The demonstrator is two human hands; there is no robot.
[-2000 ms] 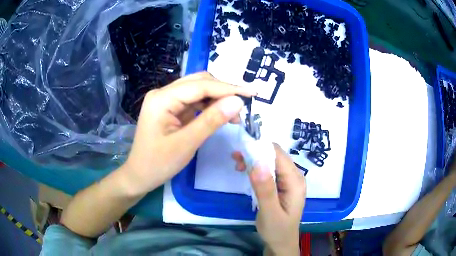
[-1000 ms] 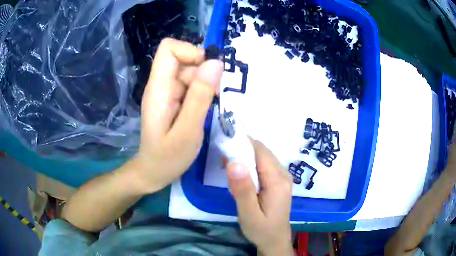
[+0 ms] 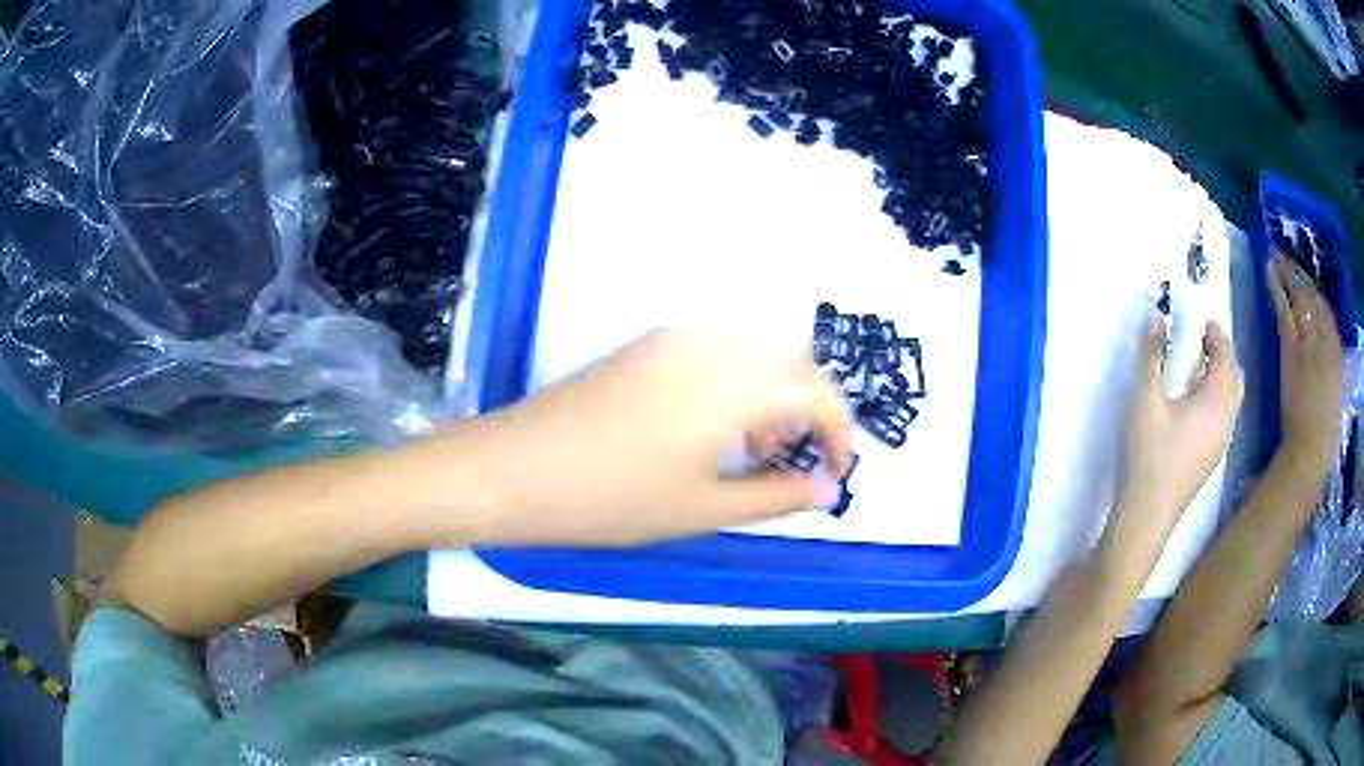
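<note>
My left hand [image 3: 658, 442], blurred, is over the near part of the blue tray [image 3: 763, 566], its fingertips closed around a black moulded shot [image 3: 800, 451], partly hidden by the fingers. Several more moulded shots [image 3: 868, 367] lie tangled just beyond it on the white liner [image 3: 673, 240]. My right hand [image 3: 1182, 397] is right of the tray over the white pad [image 3: 1107, 225]. It holds the nippers [image 3: 1198, 255]; their silver jaws show, while the white handles blend into the pad. A small black piece [image 3: 1164, 296] is at its thumb tip.
Cut black parts [image 3: 838, 90] are heaped at the tray's far end. An open clear plastic bag [image 3: 165, 225] with dark mouldings [image 3: 397, 180] is at the left. Another person's hand [image 3: 1312, 352] is at a second blue tray [image 3: 1269, 225], close beside my right hand.
My left hand has moved right and down from the tray's left side to the loose shots. My right hand has moved far right, out of the tray. The shot held before is gone from the left hand.
</note>
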